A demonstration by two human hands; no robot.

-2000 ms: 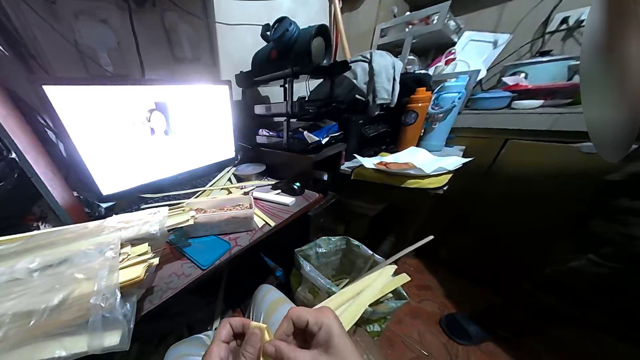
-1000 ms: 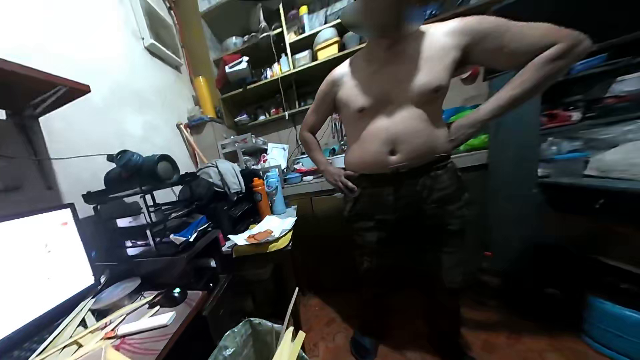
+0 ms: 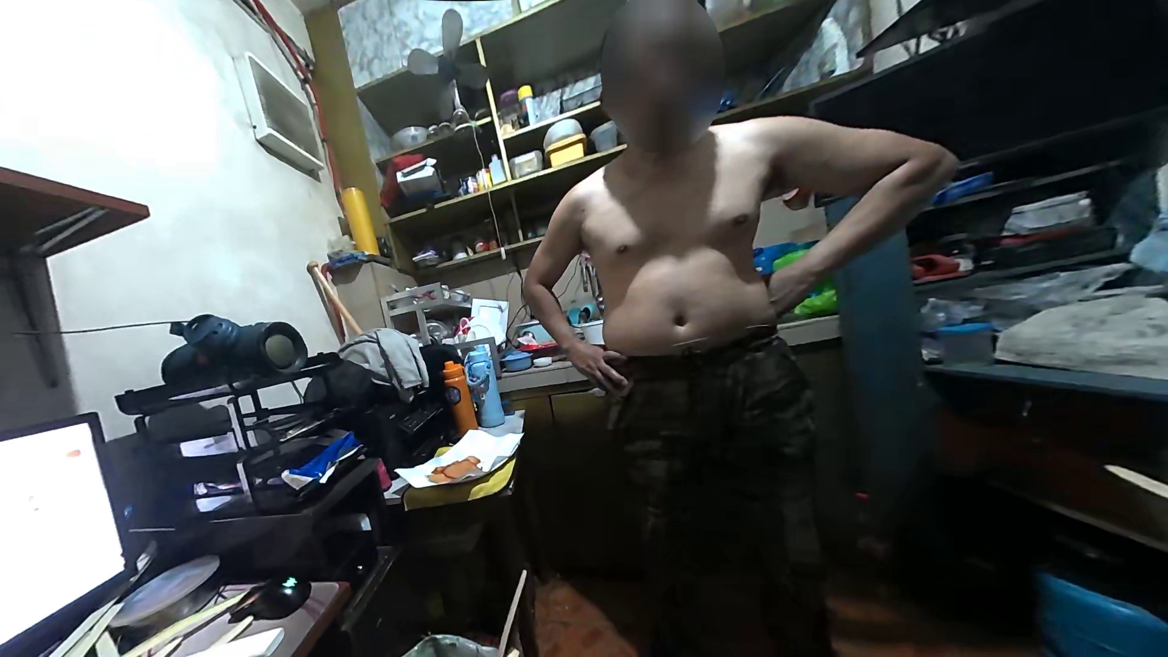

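Neither my left hand nor my right hand shows in the head view now, so what they hold is hidden. Pale flat strips (image 3: 187, 624) lie on the desk at the lower left, beside a black computer mouse (image 3: 276, 598) and a round lidded container (image 3: 169, 589). A lit monitor (image 3: 57, 529) stands at the left edge. At the bottom, a thin stick (image 3: 514, 611) rises from a plastic-lined bin (image 3: 452, 646).
Another person (image 3: 684, 274) stands ahead, hands at the waist. Food on white paper (image 3: 493, 449) sits on a small stand, near an orange bottle (image 3: 459, 397) and a blue bottle (image 3: 484, 388). A black rack (image 3: 246, 401) carries a speaker (image 3: 233, 349).
The view has swung up and to the right. My hands, seen two seconds ago pinching a small pale strip, have left the frame. The standing person has come into view.
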